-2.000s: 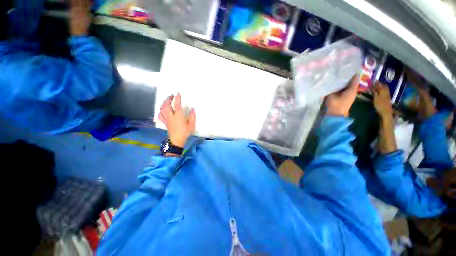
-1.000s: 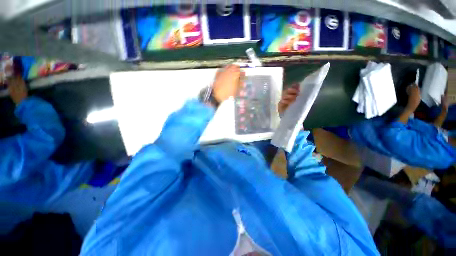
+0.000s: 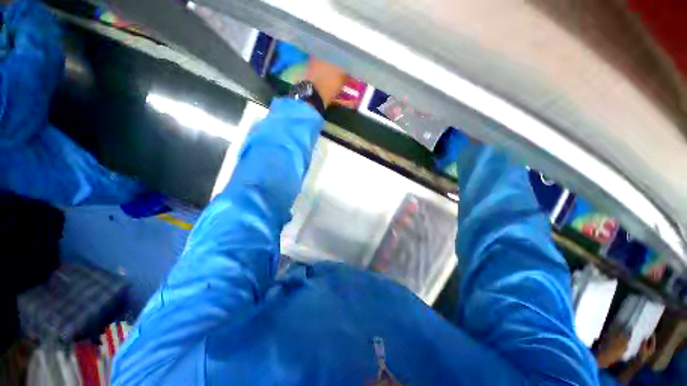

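A white foam tray lies on the bench edge, partly covered by my left arm. Its right recess holds a grey tablet in printed film; the recess left of it shows no tablet. My left hand is blurred over the boxes on the conveyor; its fingers and any hold are unclear. My right arm reaches forward, its hand hidden beneath the overhead shelf. Another grey tablet-like piece with reddish print lies at the boxes beside my right cuff, partly under the shelf edge.
The overhead shelf crosses above the boxes. Rainbow lids and navy panels line the conveyor. A neighbour's blue sleeve is at left; another person's hand and white stacks are at lower right.
Both arms have moved forward from the tray to the conveyor boxes. The flat piece previously in my right hand is no longer above the bench. The view has tilted.
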